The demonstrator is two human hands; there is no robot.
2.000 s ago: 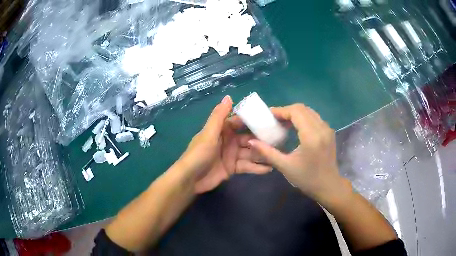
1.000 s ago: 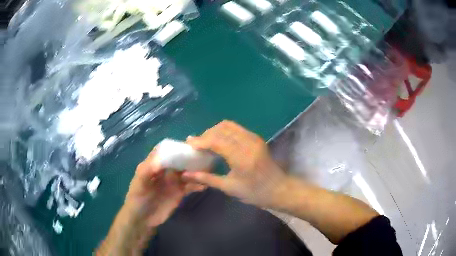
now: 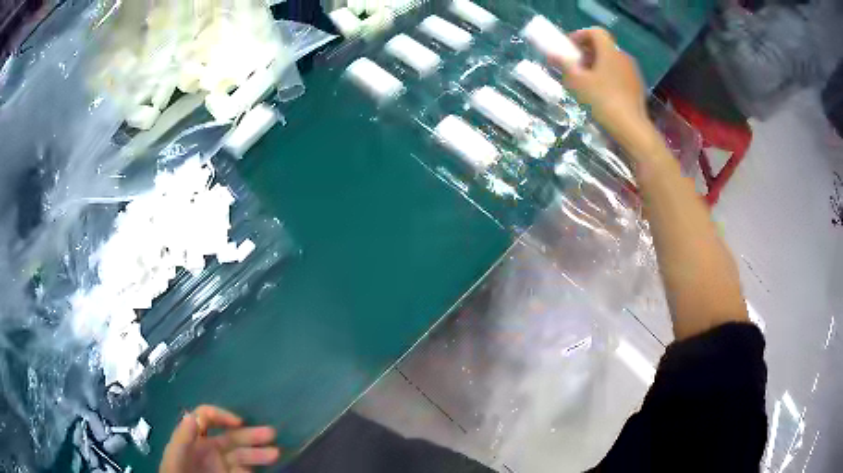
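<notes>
My right hand [image 3: 605, 78] is stretched out over the far end of the clear blister tray [image 3: 518, 208]. Its fingers hold a white oblong unit [image 3: 549, 39] by its near end, at the end of a row. Several like white units [image 3: 466, 140] lie in two rows in the tray. My left hand [image 3: 222, 445] is low at the bottom left, partly cut off by the frame edge, fingers apart and empty.
A pile of small white pieces [image 3: 157, 240] lies on a clear tray at the left. Beyond it are cream parts [image 3: 217, 55] in a bag. Stick parts [image 3: 97, 442] lie at the bottom left. A red stool [image 3: 730, 139] stands on the floor at the right.
The hands have parted. My right hand has moved up and right to the tray with a white unit; my left hand has let go and dropped down left. The view has shifted toward the tray.
</notes>
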